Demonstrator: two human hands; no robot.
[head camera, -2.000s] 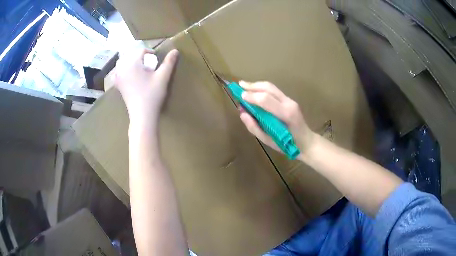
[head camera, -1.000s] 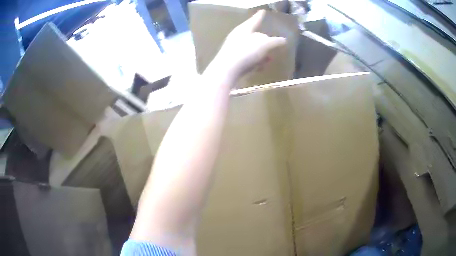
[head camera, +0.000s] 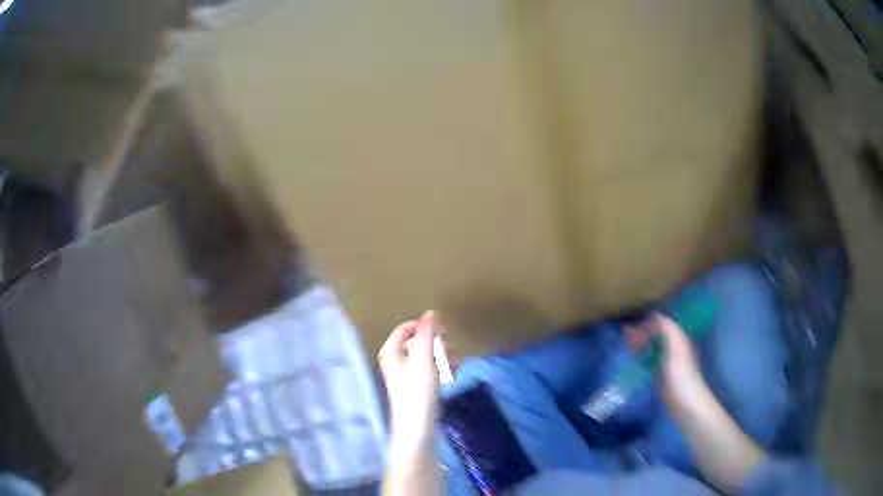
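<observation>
The frame is blurred. A large tan carton (head camera: 387, 145) stands in front of me, its lower edge near my lap. My left hand (head camera: 414, 363) is at the carton's bottom edge, its fingers closed on a small white item (head camera: 442, 359), partly hidden. My right hand (head camera: 675, 360) is low at the right over my leg, closed around a green-handled cutter (head camera: 695, 309). The cutter points down and left, with a silvery part at its lower end.
A dark smartphone (head camera: 485, 439) lies on my lap. A white pocketed tray (head camera: 300, 383) lies at lower left beside an open carton flap (head camera: 116, 329) with a white label (head camera: 165, 422). Flattened cardboard (head camera: 857, 291) stands along the right edge.
The view has tipped down to my lap. My left hand has come down from the carton's top. My right hand, out of view one second ago, shows again with the cutter, away from the carton's seam.
</observation>
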